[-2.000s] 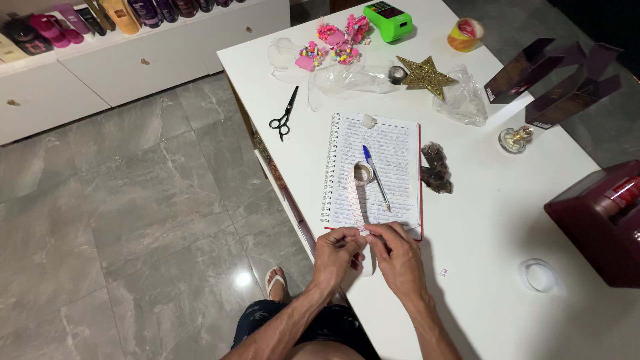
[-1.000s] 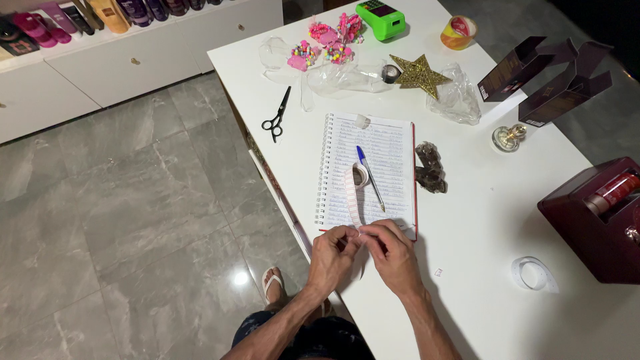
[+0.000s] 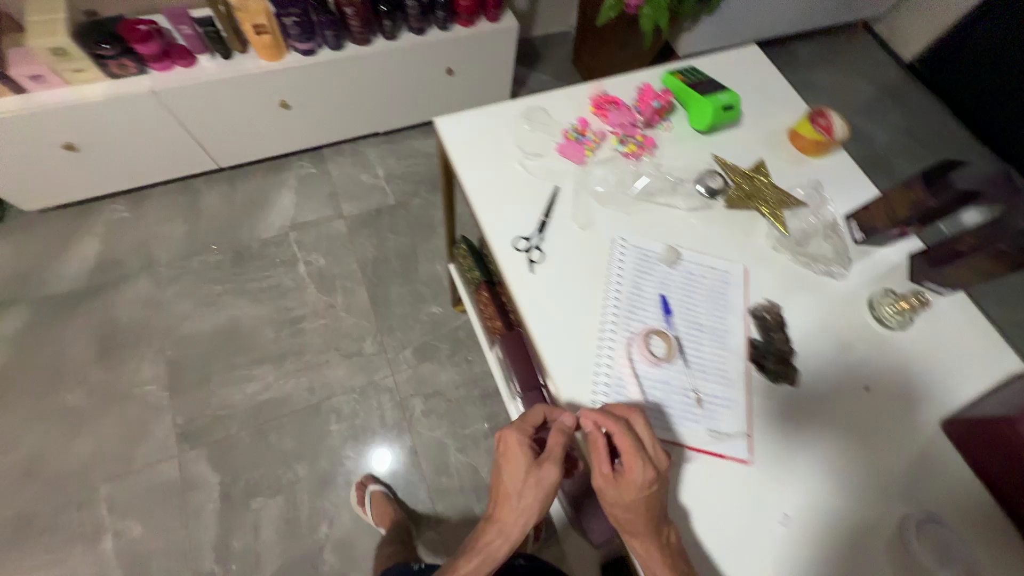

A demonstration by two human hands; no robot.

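My left hand [image 3: 532,460] and my right hand [image 3: 628,460] meet fingertip to fingertip at the table's near edge, pinching something tiny and pale that is too small and blurred to name. Just beyond them, a roll of pale pink label tape [image 3: 658,346] lies on an open spiral notebook [image 3: 712,296] covered in handwriting, and its loose strip hangs down the page. Beside the roll lies a pen with a blue cap [image 3: 666,310]. A dark, crumpled piece [image 3: 773,344] sits at the notebook's right edge.
Black scissors [image 3: 540,228] lie left of the notebook. Farther back are pink beaded items [image 3: 616,120], a green card terminal [image 3: 704,100], a gold glitter star [image 3: 758,192], crumpled clear plastic [image 3: 816,232] and a tape roll [image 3: 820,130]. Dark boxes [image 3: 912,200] and a glass bottle [image 3: 898,308] stand right.
The view has swung left. Both hands have moved off the notebook's lower edge to its left, and the tape strip no longer plainly runs up to the fingers.
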